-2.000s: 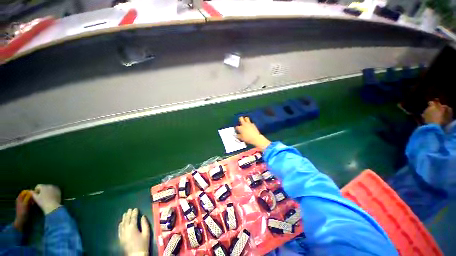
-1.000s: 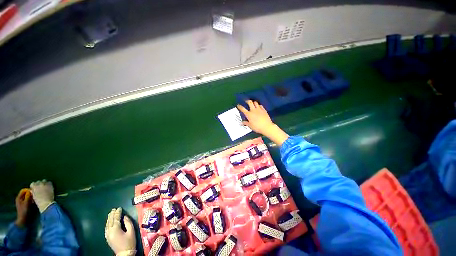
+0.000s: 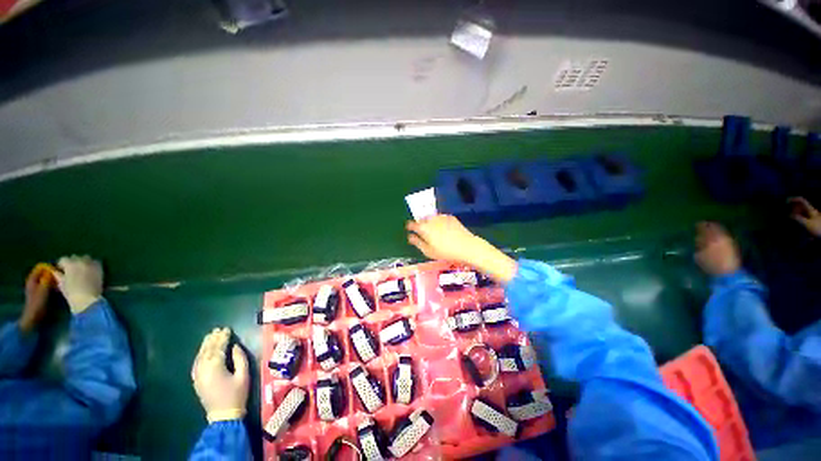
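My left hand point(image 3: 221, 376), in a white glove, rests on the green surface beside the red tray's left edge. A dark patch shows between its thumb and fingers; I cannot tell if it is an object. The red tray point(image 3: 434, 347) holds rows of dark watches with pale speckled bands point(image 3: 366, 387), under shiny clear film. My bare right hand point(image 3: 443, 241) is above the tray's far edge, its fingers at the lower edge of a white paper slip point(image 3: 421, 203). I cannot tell if it grips the slip. Blue holders point(image 3: 518, 185) with dark oval holes stand right of the slip.
At far left, a neighbour's hands point(image 3: 81, 284), one gloved, hold a small yellow item point(image 3: 42, 273). At right, another person's hand point(image 3: 717, 249) is near more blue holders point(image 3: 736, 171). Another red tray point(image 3: 707, 396) lies lower right. A grey panel point(image 3: 333, 94) runs behind.
The view has shifted. My right hand has drawn back from the leftmost blue holder, whose dark hole now shows. Less of the slip is visible. My left hand stays beside the tray.
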